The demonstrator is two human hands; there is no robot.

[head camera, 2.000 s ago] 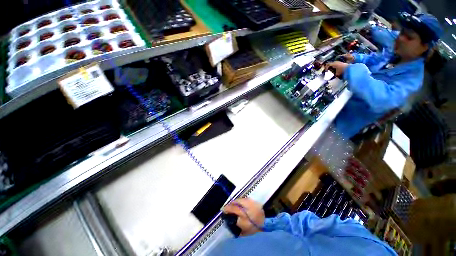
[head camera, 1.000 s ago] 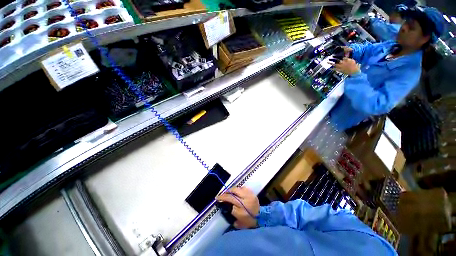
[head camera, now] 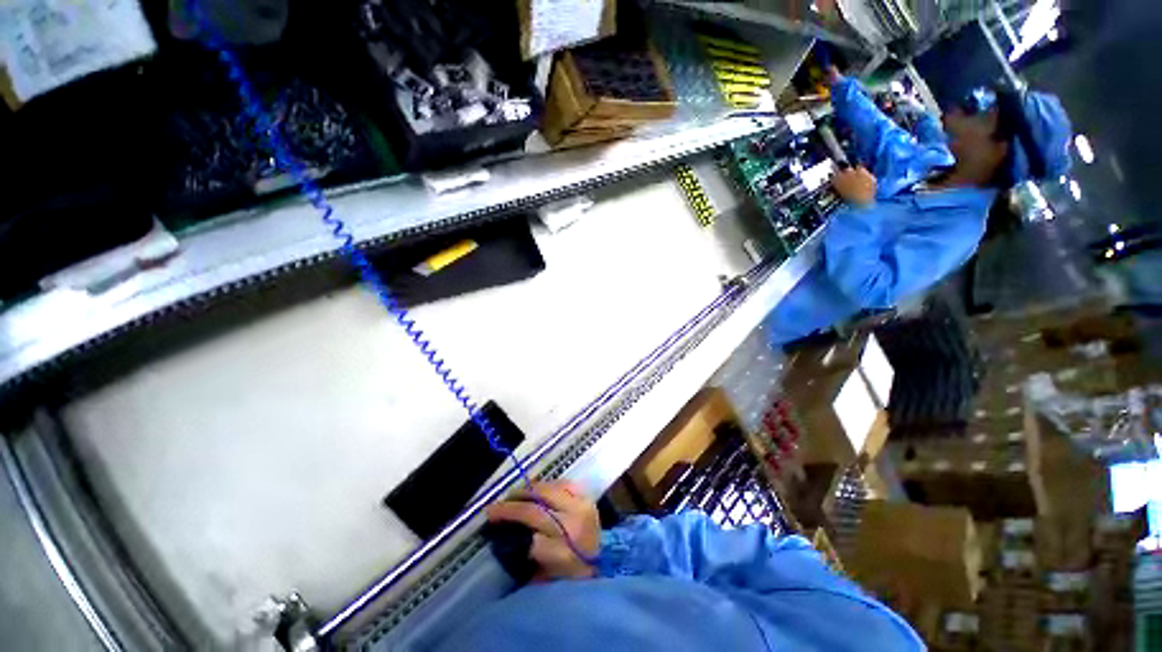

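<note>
My right hand (head camera: 558, 529) rests at the near conveyor rail (head camera: 599, 427), low in the middle of the view, with its fingers curled. Dark material shows at its fingertips; I cannot tell if this is finger coverings or a held part. A coiled blue cord (head camera: 427, 350) runs from the upper left down to this hand. A flat black pad (head camera: 455, 471) lies on the pale surface just beyond the hand, apart from it. My left hand is out of the picture.
A black tray (head camera: 478, 265) with a yellow item lies by the far rail. Parts bins (head camera: 452, 108) stand behind. At the right, a person in blue (head camera: 879, 210) has hands at a green circuit board (head camera: 780, 185). Cartons (head camera: 911, 554) stand at the lower right.
The view has swung to the right, so the shelf, pad and trays appear shifted left. My right hand stays at the rail. The other person's far arm now reaches up toward the shelf.
</note>
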